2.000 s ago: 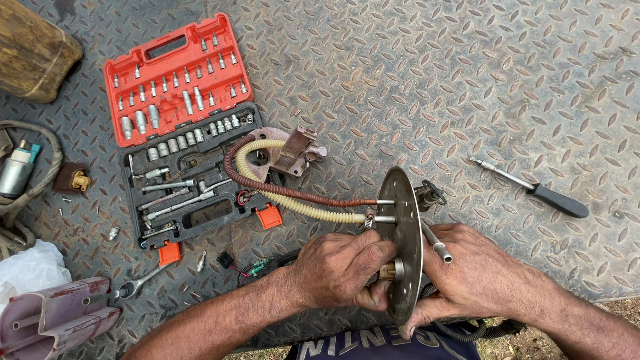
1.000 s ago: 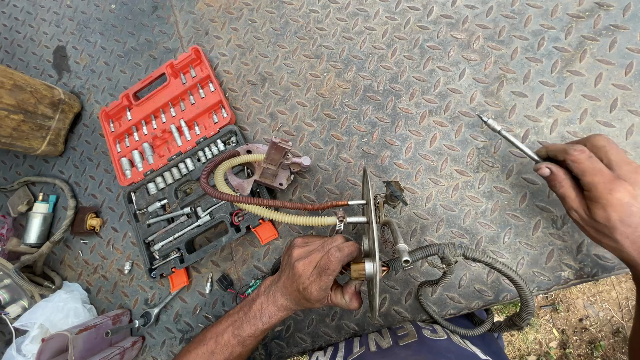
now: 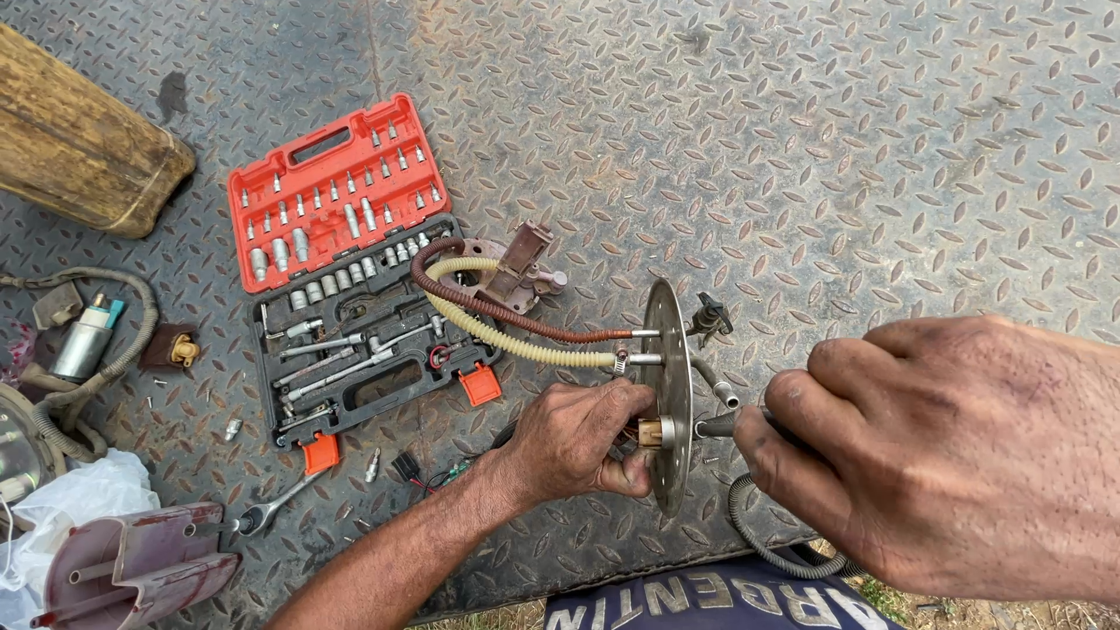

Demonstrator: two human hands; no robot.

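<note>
My left hand (image 3: 582, 437) grips the lower part of a round metal fuel-pump flange (image 3: 669, 385), beside its tan connector (image 3: 650, 433) and thin wires. The flange stands on edge. From its left face a brown corrugated hose (image 3: 525, 321) and a cream corrugated hose (image 3: 490, 337), the latter with a clamp, curve to a purplish bracket (image 3: 521, 271) by the socket set. Right of the flange, my right hand (image 3: 910, 446) is closed around a dark tapered piece (image 3: 722, 426) whose tip meets the flange; whether it is a tool handle or conduit cannot be told. A bent metal pipe (image 3: 717, 385) protrudes above it.
An open socket set (image 3: 337, 188) lies on the diamond-plate metal surface. To its left are a yellowed container (image 3: 79, 131), a cylindrical pump (image 3: 86, 341), a plastic bag (image 3: 87, 499) and a purplish plastic housing (image 3: 144, 560). A ratcheting wrench (image 3: 271, 507) and loose sockets lie below the case.
My right hand has come from the black-handled tool at the far right to beside the flange. That tool, on the plate two seconds ago, no longer shows there. My left hand stays at the flange.
</note>
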